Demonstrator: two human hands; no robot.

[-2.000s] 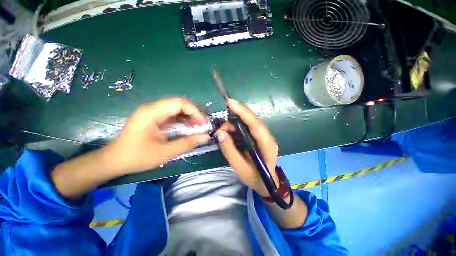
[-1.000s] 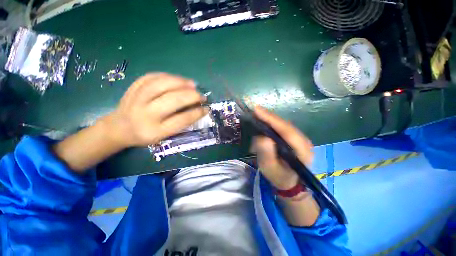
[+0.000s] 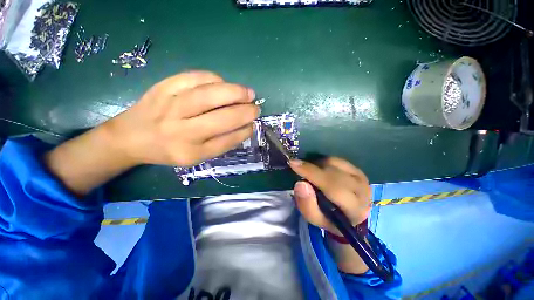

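Observation:
A phone assembly (image 3: 234, 161) lies on the green bench mat in front of me, its circuit board with a blue spot at the right end. My left hand (image 3: 193, 120) is over its left part and pinches a tiny component (image 3: 259, 101) at the fingertips, just above the board's upper edge. My right hand (image 3: 334, 193) holds the black soldering iron (image 3: 345, 225) like a pen, its metal tip at the board near the left fingertips. Whether the tip touches the board cannot be told. The left hand hides part of the assembly.
A bag of components (image 3: 41, 35) lies upper left, with small loose component clusters (image 3: 132, 57) beside it. A tape roll (image 3: 445, 94) with silvery material stands right, below a round fan grille (image 3: 462, 17). Another assembly (image 3: 304, 3) is cut off at the top edge.
The right hand has swung the iron's tip down and left onto the board area. The left hand has moved slightly right, near the board's top edge. The view has shifted, and more of the board shows.

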